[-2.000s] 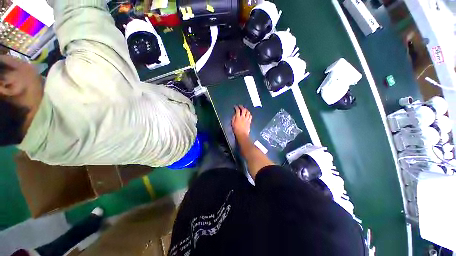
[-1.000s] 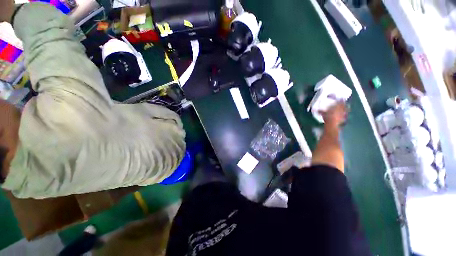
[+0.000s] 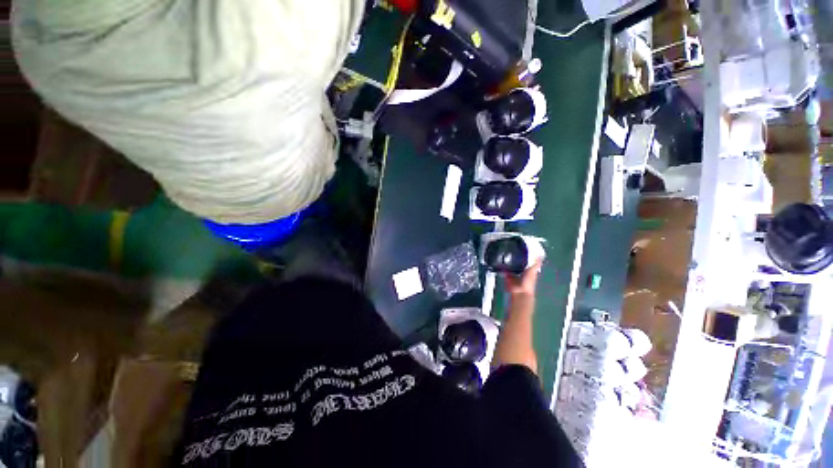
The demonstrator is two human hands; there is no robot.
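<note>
My right hand [image 3: 524, 277] is at the near end of a white camera with a glossy black dome [image 3: 506, 255], its fingers against the white body. The camera lies over the white edge strip, in line with three similar cameras [image 3: 508, 157] above it. More such cameras [image 3: 464, 341] stand below, beside my forearm. A crumpled clear bag [image 3: 453, 270] and a white paper slip [image 3: 407, 282] lie to the left. My left hand is not in view.
A white strip [image 3: 450, 191] lies left of the row. A black case [image 3: 475, 37] stands at the top. A person in a light shirt [image 3: 210, 101] sits on a blue stool [image 3: 251, 230] at left. Stacked white parts [image 3: 598, 366] are at right.
The camera from the far part of the bench is now in the row, with my right hand on it. The view has turned and shifted right. The other person's head is out of view.
</note>
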